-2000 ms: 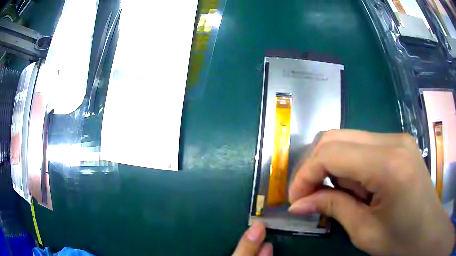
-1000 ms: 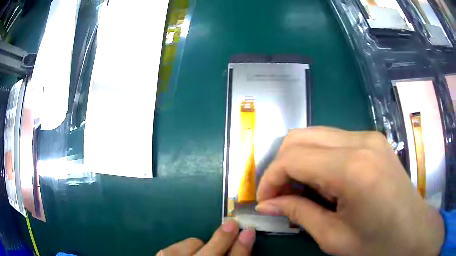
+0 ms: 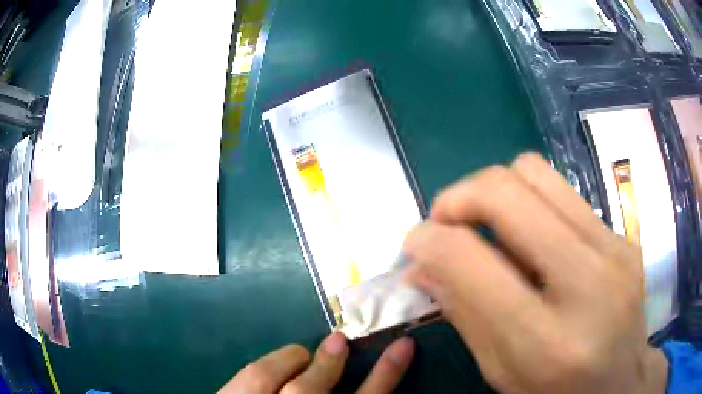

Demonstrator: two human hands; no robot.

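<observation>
An LCD module [image 3: 354,169] lies tilted on the green mat, silver-white back up, with an orange-gold flex cable [image 3: 312,171] partly washed out by glare. My right hand [image 3: 531,269] is over its lower right part, somewhat blurred, with fingertips pinched on a thin whitish film [image 3: 385,304] that lies crumpled across the module's lower end. My left hand [image 3: 331,365] is at the bottom edge, partly cut off, with fingertips touching the module's lower edge, one at the lower left corner. The exact grip of the right fingertips is blurred.
Long white sheets [image 3: 173,146] lie at left, beside a transparent yellow strip [image 3: 245,58]. A stack of trays with a pinkish module [image 3: 40,262] stands at far left. A clear blister tray [image 3: 556,77] with several modules is at right. A yellow line [image 3: 49,365] is at lower left.
The module has turned anticlockwise and shifted left in view. The whitish film at its lower end now shows lifted and crumpled at my right fingertips. My left fingertips have spread apart.
</observation>
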